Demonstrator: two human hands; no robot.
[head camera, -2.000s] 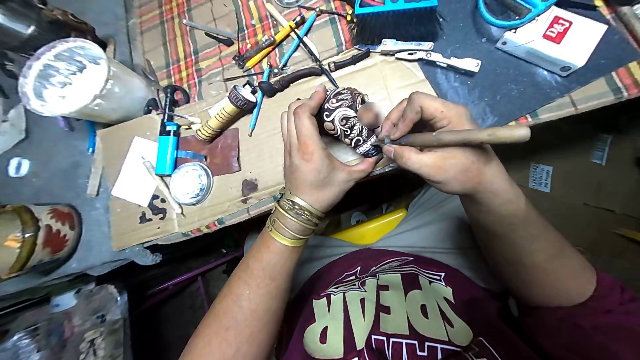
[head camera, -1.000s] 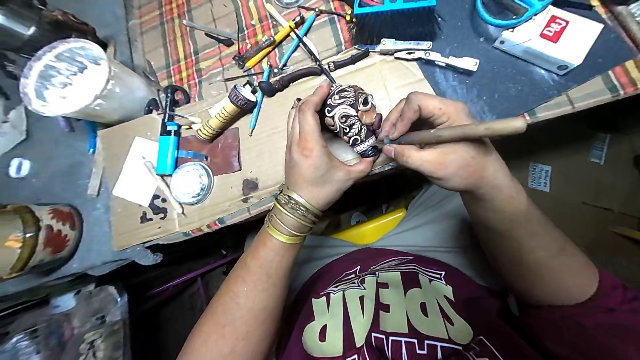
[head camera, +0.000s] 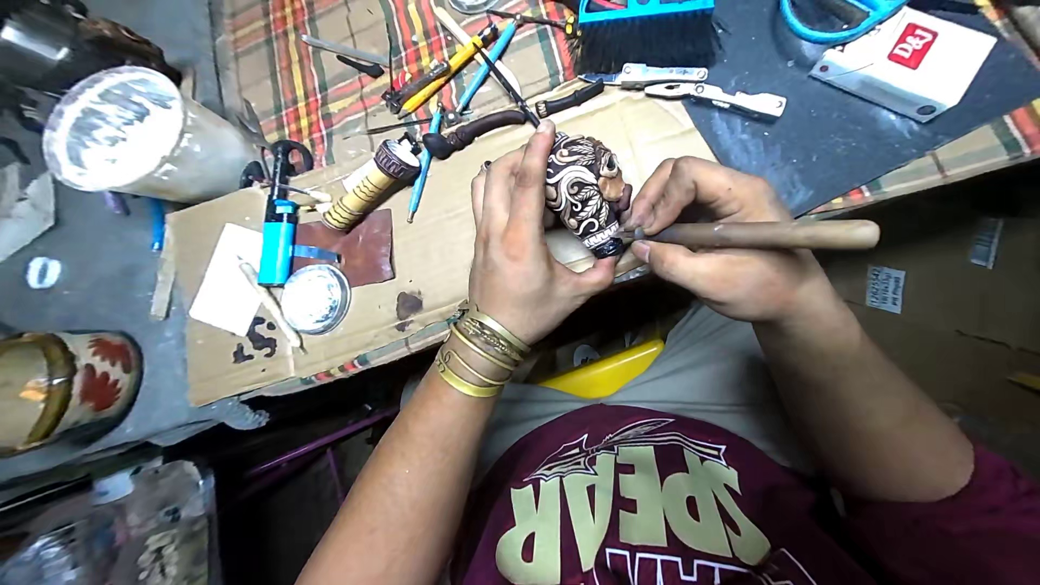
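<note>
My left hand wraps around a small carved piece, dark with pale scrollwork and a tan, face-like part on its right side; palm and fingers hide its left side. Between thumb and fingers, my right hand grips a tool with a long wooden handle. The tool's tip meets the piece near its lower end, by a pale notched band and a dark rim; the tip's exact shape is too small to tell. Just beyond the left hand lies a dark curved stem on the cardboard sheet.
At left are a whitish plastic container, a painted mug, a blue torch lighter, a round lid and a banded cylinder. Farther back lie pencils, a black-bristled brush, a multi-tool and a flat scraper blade.
The carved piece has turned slightly in my left hand, showing more of its tan part than two seconds ago. The right hand keeps its grip, and the tool handle has tilted slightly.
</note>
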